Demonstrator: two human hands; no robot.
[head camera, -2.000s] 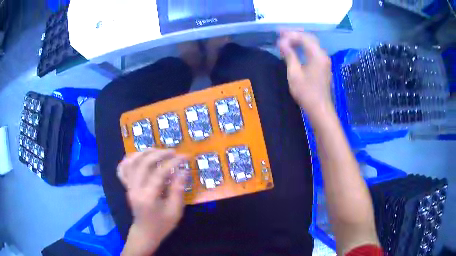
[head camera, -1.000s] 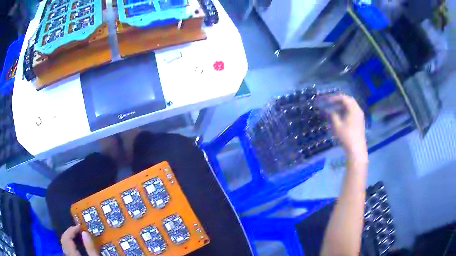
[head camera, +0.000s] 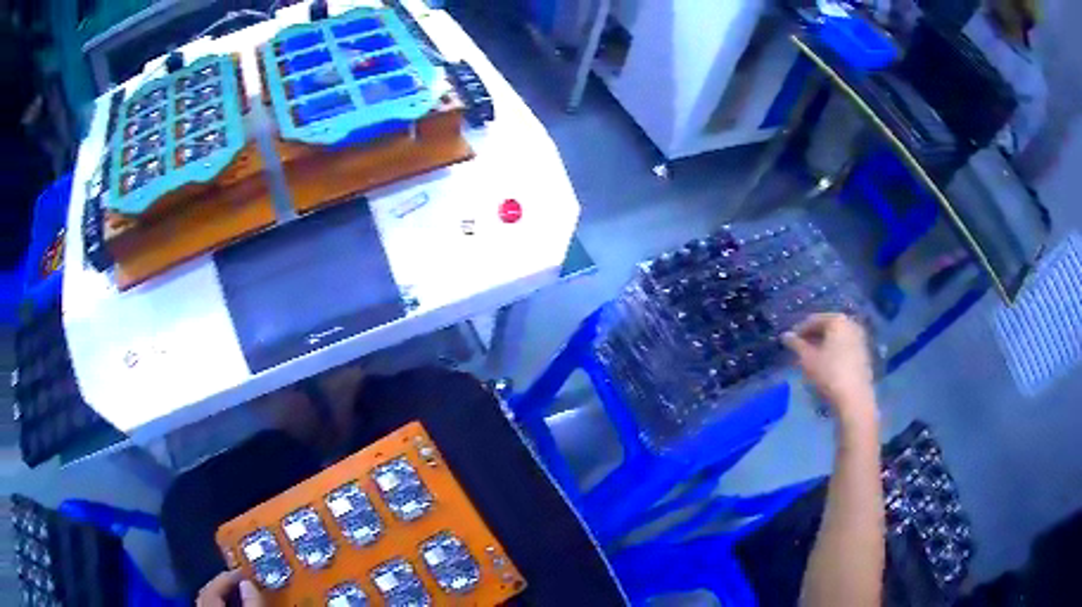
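Observation:
The orange fixture plate (head camera: 382, 540) lies on the wearer's dark-trousered thighs, its lower part cut off by the picture's edge. Small dark circuit boards (head camera: 406, 489) with silver squares sit in its visible recesses. My left hand (head camera: 230, 589) is at the plate's lower left edge, thumb on top, mostly cut off by the picture's edge. My right hand (head camera: 837, 359) is over the right side of the clear component tray (head camera: 712, 320), fingertips together. Dark parts show in the tray. Whether the right fingertips hold a part is too small to tell.
The white benchtop machine (head camera: 498, 154) stands ahead, with a dark touchscreen, a red knob (head camera: 510, 211) and teal frames (head camera: 190, 131) on orange blocks. Blue stools (head camera: 700, 474) hold trays. Black trays (head camera: 931, 498) are low at right and left. A table and part of a person are at upper right.
The view has swung right, away from the lap, and the machine now shows more fully. My right hand has moved from above the lap to the clear tray. My left hand has moved to the plate's edge.

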